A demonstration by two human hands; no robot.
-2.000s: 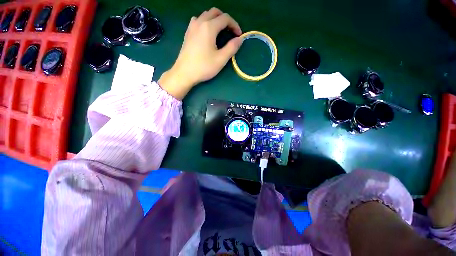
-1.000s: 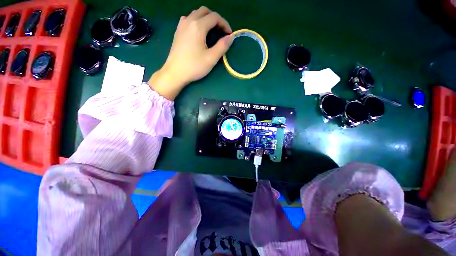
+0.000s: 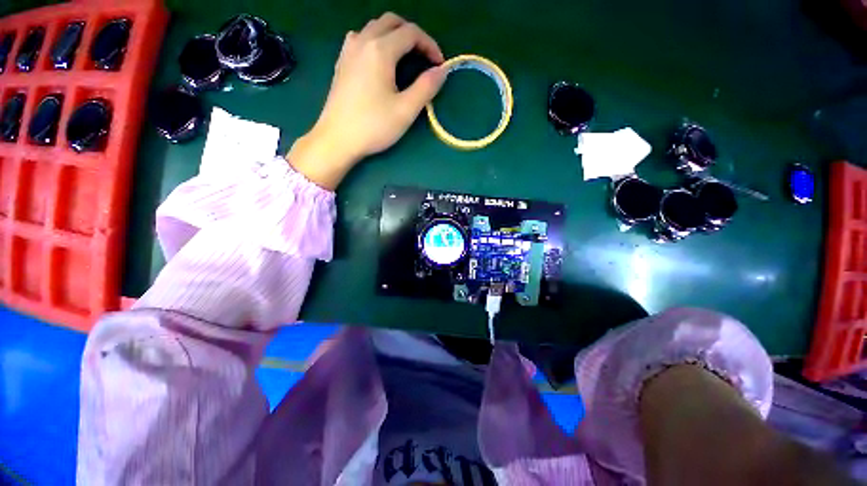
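Note:
My left hand (image 3: 375,90) is at the upper middle, its thumb and index finger meeting at the left rim of a pale-yellow tape roll (image 3: 508,102); a dark patch shows inside the curled fingers, unclear what. Below lies a black test fixture (image 3: 404,271) with a round display module (image 3: 444,243) in its socket, lit white and light blue. A blue driver board (image 3: 499,261) is on the fixture's right, with a white cable plug (image 3: 493,302) at its lower edge. My right forearm crosses the lower right; the hand is outside the picture.
Red-orange trays stand at left (image 3: 143,114) and right (image 3: 841,285); the left one holds several black modules. Loose modules lie at upper left (image 3: 202,63) and right (image 3: 677,211). White slips (image 3: 238,142) (image 3: 613,154), a thin tool and a blue disc (image 3: 801,183) also lie on the green mat.
The view has shifted slightly. My left hand stays at the tape roll, and the display stays lit. The other person's bare arm at the lower right edge is no longer visible.

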